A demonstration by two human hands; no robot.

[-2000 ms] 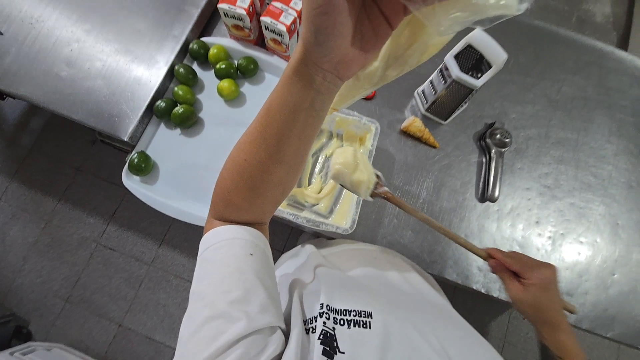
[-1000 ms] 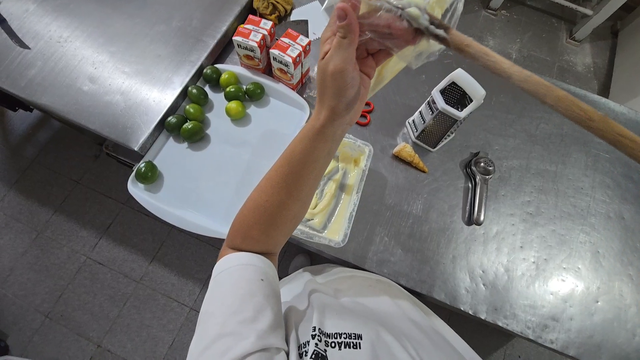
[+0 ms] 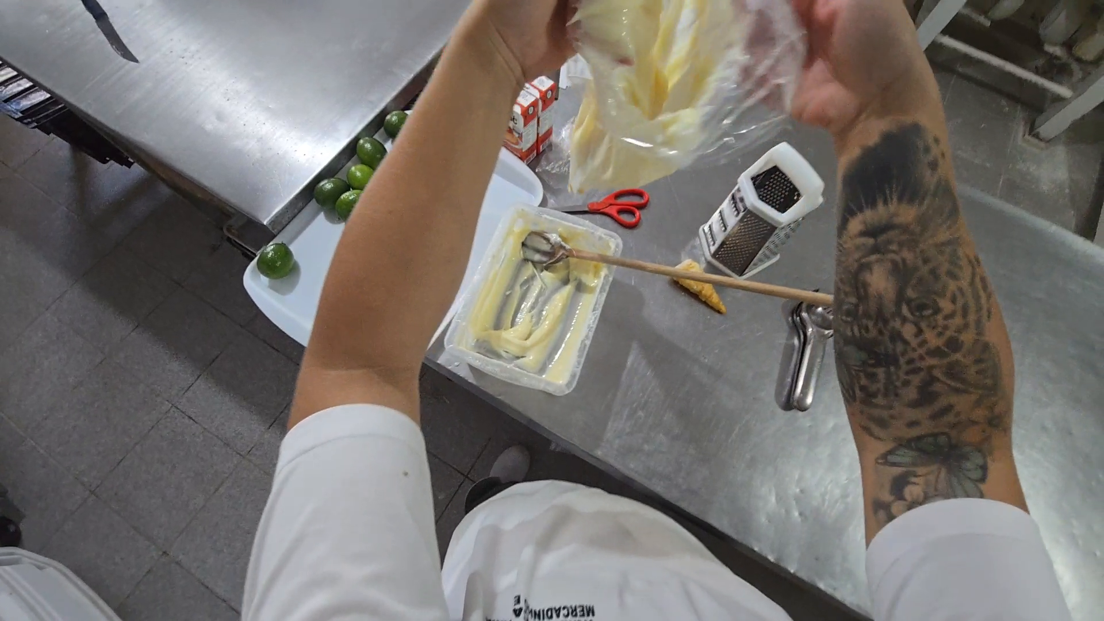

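At the top of the view my left hand (image 3: 536, 39) and my right hand (image 3: 849, 65) hold a clear plastic bag (image 3: 673, 95) between them, with pale yellow cream inside. Both hands are partly cut off by the frame's edge. Below the bag, a rectangular plastic tub (image 3: 528, 371) has cream smeared over its bottom and walls. A wooden-handled spoon (image 3: 690, 274) rests with its metal bowl in the tub, its handle reaching right over the table and passing behind my right forearm. Red-handled scissors (image 3: 619, 207) lie just beyond the tub.
A white box grater (image 3: 759, 211) stands right of the tub, near a yellowish cone-shaped piece (image 3: 700, 287) and a metal citrus squeezer (image 3: 806, 358). Several limes (image 3: 276, 260) sit on a pale tray (image 3: 302, 302) at left, partly behind my left arm. Red and white cartons (image 3: 528, 121) stand behind.
My right hand has let go of the spoon, which now lies in the tub; a second ago it was raised at the bag. That hand is now on the bag too.
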